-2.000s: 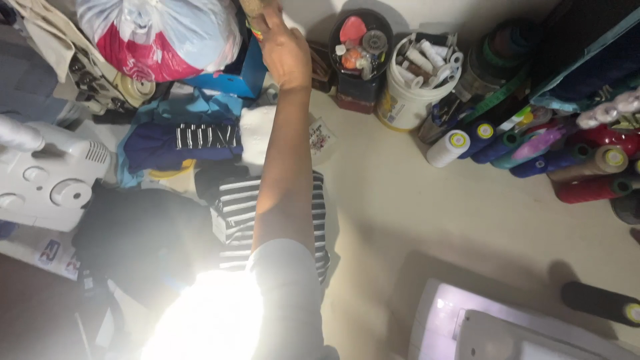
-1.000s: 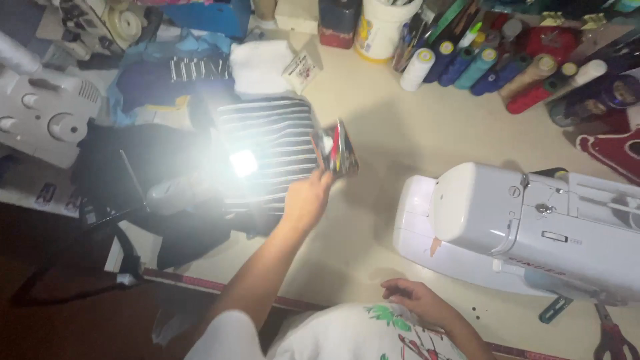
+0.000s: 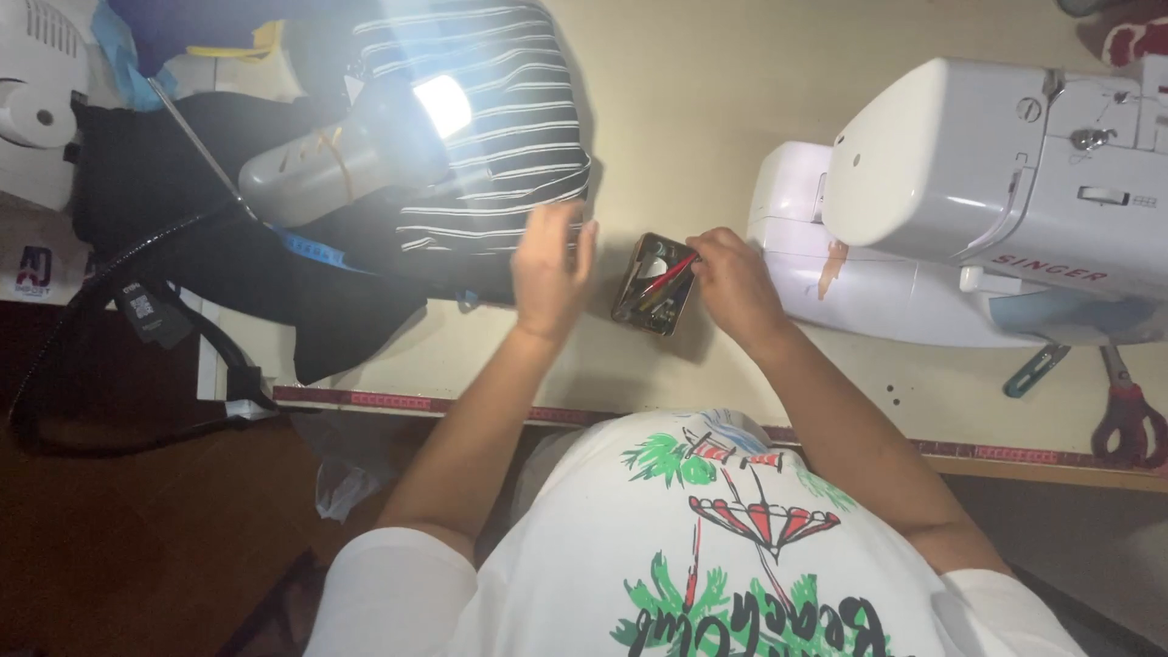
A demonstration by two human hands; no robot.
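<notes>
A small rectangular tin box (image 3: 621,308) lies on the table between my hands, with small tools and metal bits inside. My right hand (image 3: 735,285) is at its right edge, fingertips closed on the end of a thin red tool (image 3: 673,271) that lies slanted across the box. Left of the box, my left hand (image 3: 551,272) is raised and slightly blurred, fingers apart, holding nothing. Beyond it lies a black and white striped cloth (image 3: 511,119), beside a black cloth (image 3: 182,173).
A lit lamp (image 3: 310,173) on a flexible arm hangs over the cloths. At right stands a white Singer sewing machine (image 3: 940,173); near the front edge lie red-handled scissors (image 3: 1130,424) and a teal tool (image 3: 1035,370). A measuring tape (image 3: 392,401) runs along the table edge.
Two seconds ago my left hand was at the far containers; one second ago it held a dark, colourful item beside the striped cloth. My right hand has moved from the table's front to the box.
</notes>
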